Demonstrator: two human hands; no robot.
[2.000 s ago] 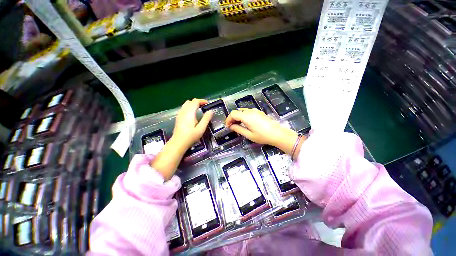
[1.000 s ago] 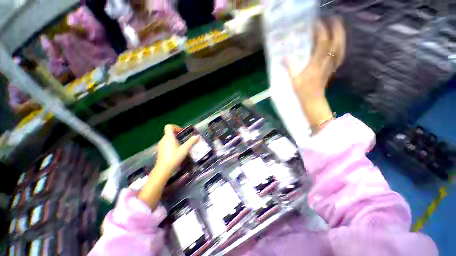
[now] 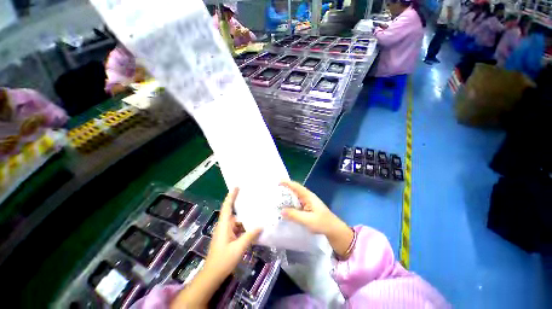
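A long white label strip (image 3: 245,130) hangs from the upper left down to my hands and trails on below them. My left hand (image 3: 230,241) is at the strip's left edge, thumb and fingers around it. My right hand (image 3: 312,214) pinches the strip's right side, where small black print shows. Whether a single label is lifted off cannot be told. The clear blister tray (image 3: 136,211) lies at lower left with phones in its pockets. One phone (image 3: 112,283) has a whitish label on its screen; several others look dark. My left forearm covers part of the tray.
Stacked filled trays (image 3: 302,114) stand beyond the strip. A black tray of phones (image 3: 370,164) lies on the blue floor beside a yellow line. A person in pink (image 3: 399,39) is by a blue stool (image 3: 387,92). Yellow parts (image 3: 91,133) lie across the line at left.
The view has swung to the right. My left hand has left the phone in the tray and is now at the strip with my right hand. The strip is bent towards me.
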